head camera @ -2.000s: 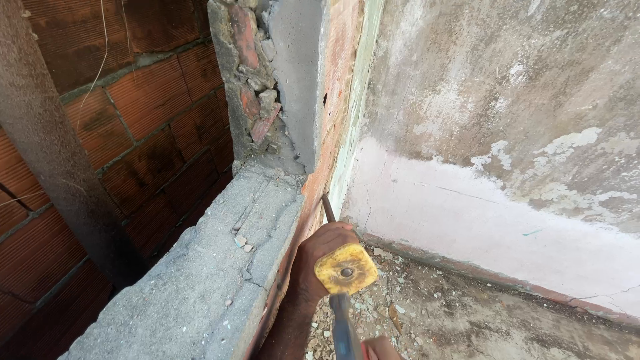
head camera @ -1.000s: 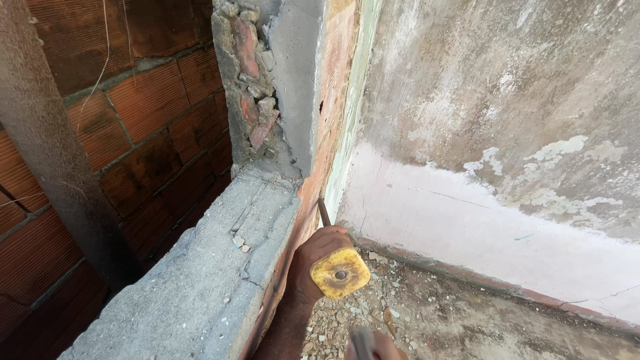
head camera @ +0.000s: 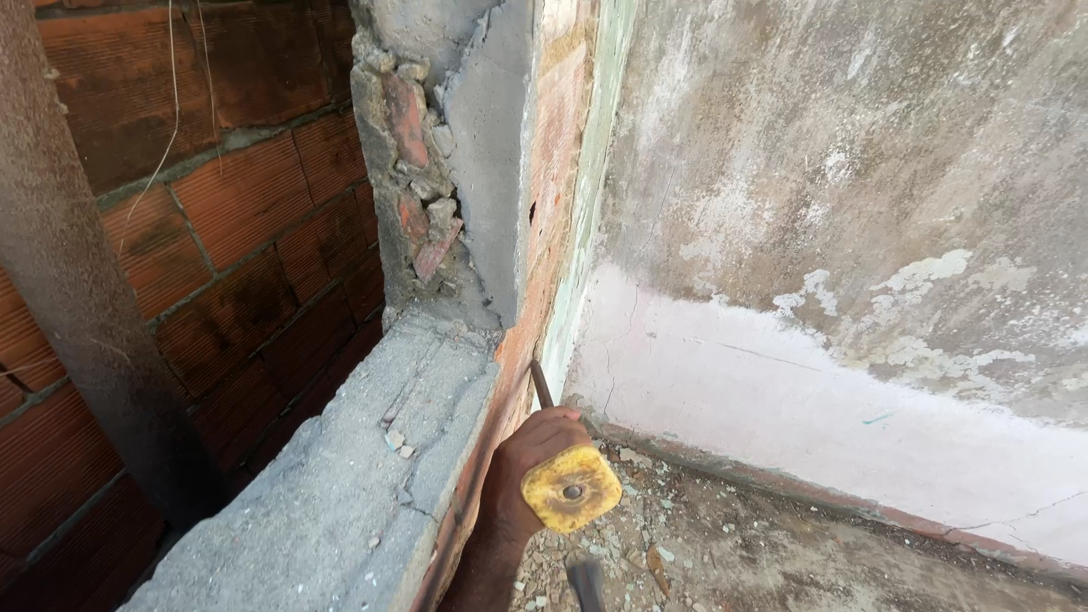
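My left hand [head camera: 529, 463] is closed round a chisel with a yellow square hand guard [head camera: 571, 489]. The steel shank [head camera: 541, 384] points up and away, its tip against the exposed brick face [head camera: 515, 361] just below the corner of the window opening. The guard hides most of my fingers. At the bottom edge a blurred hammer head [head camera: 585, 582] shows below the guard, apart from it. My right hand is out of the frame.
A rough cement sill [head camera: 340, 476] runs along the left, with a broken brick and mortar jamb [head camera: 416, 170] above it. Beyond stand a slanting post [head camera: 102, 280] and a hollow-brick wall [head camera: 246, 204]. Rubble [head camera: 633, 544] lies on the floor beside a stained plaster wall [head camera: 807, 255].
The hammer has moved about below the chisel guard, and my right hand, partly visible at the bottom edge before, is out of view. My left hand keeps its hold on the chisel.
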